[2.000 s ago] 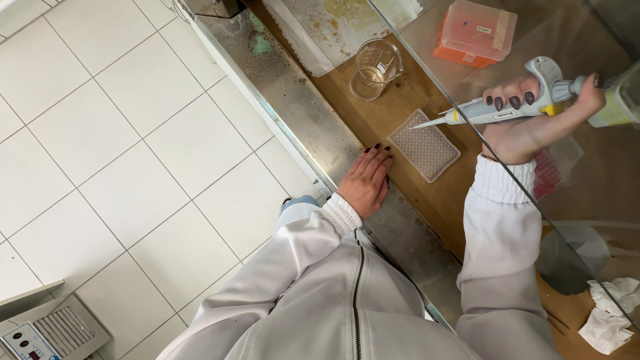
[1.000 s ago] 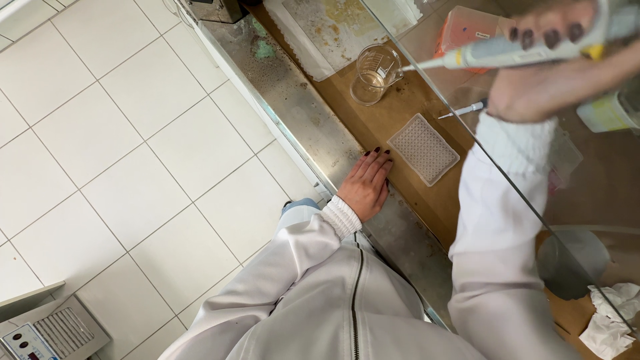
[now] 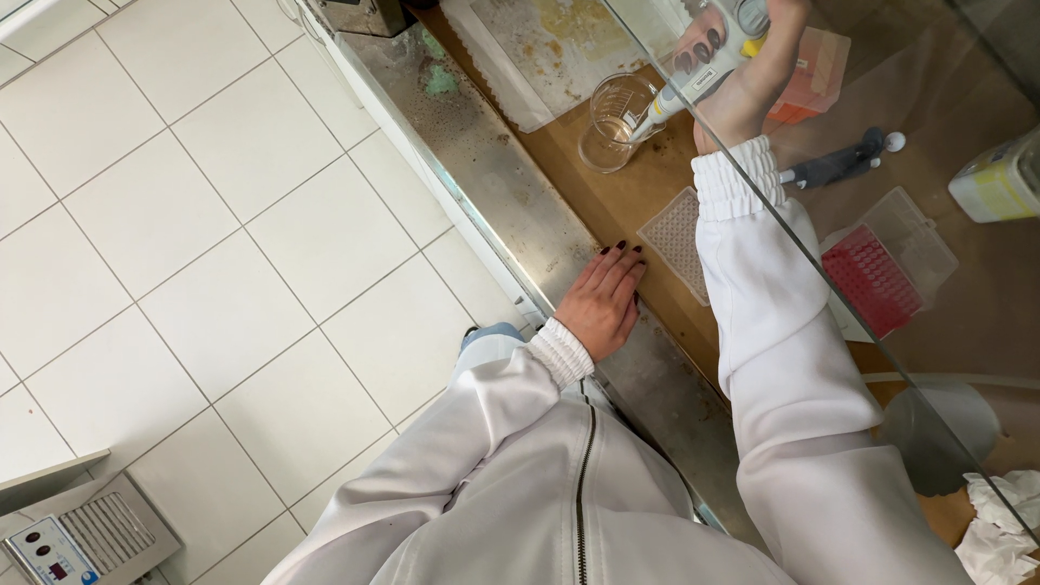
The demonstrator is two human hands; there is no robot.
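My right hand (image 3: 735, 77), seen partly through the glass sash, grips a white and grey micropipette (image 3: 705, 71). The pipette slants down to the left, its tip inside a glass beaker (image 3: 624, 99) that holds a little liquid. My left hand (image 3: 601, 301) lies flat on the bench's metal edge, fingers together, holding nothing. Right of its fingertips a clear multiwell plate (image 3: 676, 242) rests on the brown surface, partly hidden by my right sleeve. Under the glass, a second, dark pipette (image 3: 841, 165) lies to the right of my wrist.
Behind the slanting glass sash (image 3: 812, 252) are an orange tip box (image 3: 815, 77), an open red tube rack (image 3: 873, 280), a white container with a yellow label (image 3: 999, 180), a grey round vessel (image 3: 938, 431) and crumpled tissue (image 3: 1003, 520). A stained tray (image 3: 561, 49) stands beyond the beaker.
Two seconds ago my right hand held the pipette with its tip over the multiwell plate; the hand has moved up the bench and the tip is now in the beaker. My left hand has stayed put.
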